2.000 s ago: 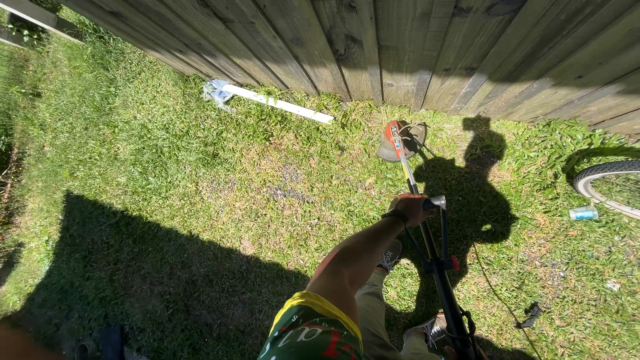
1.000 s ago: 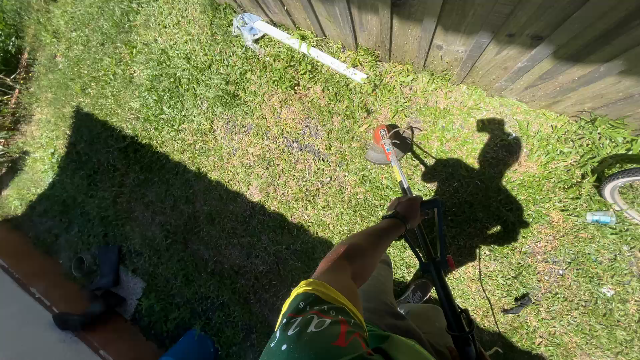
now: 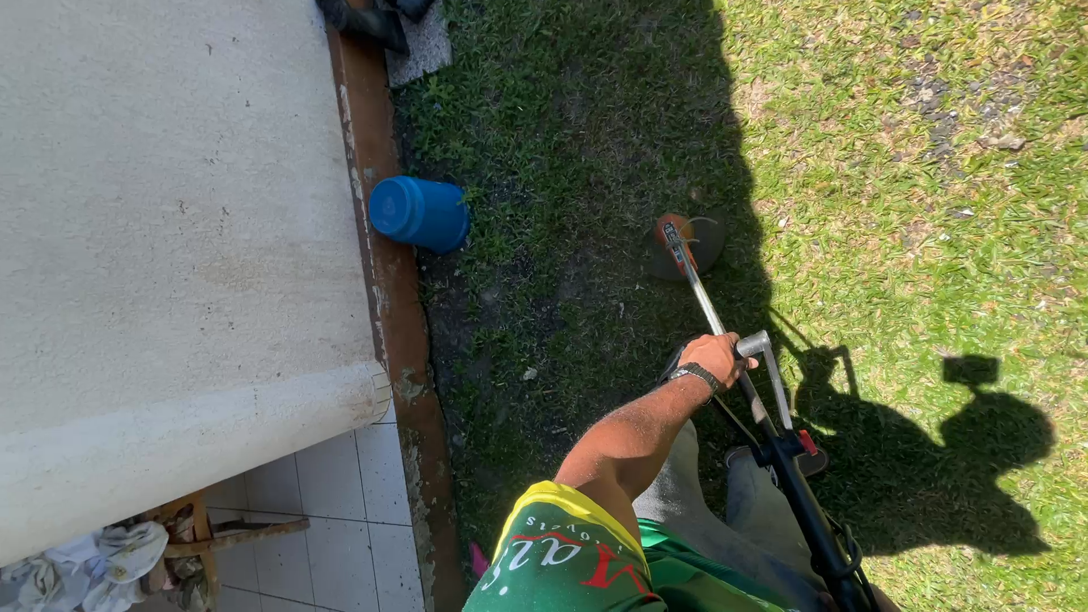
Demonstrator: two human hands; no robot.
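My left hand (image 3: 714,357), with a watch at the wrist, is closed around a string trimmer (image 3: 704,302) where its metal shaft meets the front handle (image 3: 772,382). The orange trimmer head (image 3: 674,234) and its dark round guard hover over or rest on shaded grass; which one I cannot tell. From my hand, the black rear shaft (image 3: 803,501), with a red part on it, runs down to the bottom edge. A sliver of skin shows there beside the shaft, perhaps my right hand, but its grip is hidden.
A blue plastic bucket (image 3: 418,214) lies at the brown, peeling base edge (image 3: 399,314) of a pale wall (image 3: 187,195). Dark boots (image 3: 365,25) are at the top. Tiled floor (image 3: 327,510) and a wooden stand with cloths (image 3: 127,552) are lower left. Sunlit grass (image 3: 918,255) lies right.
The view has swung strongly, from the wooden fence to the house wall. The trimmer head has moved from sunlit grass near the fence to the shaded grass. My left hand still grips the trimmer.
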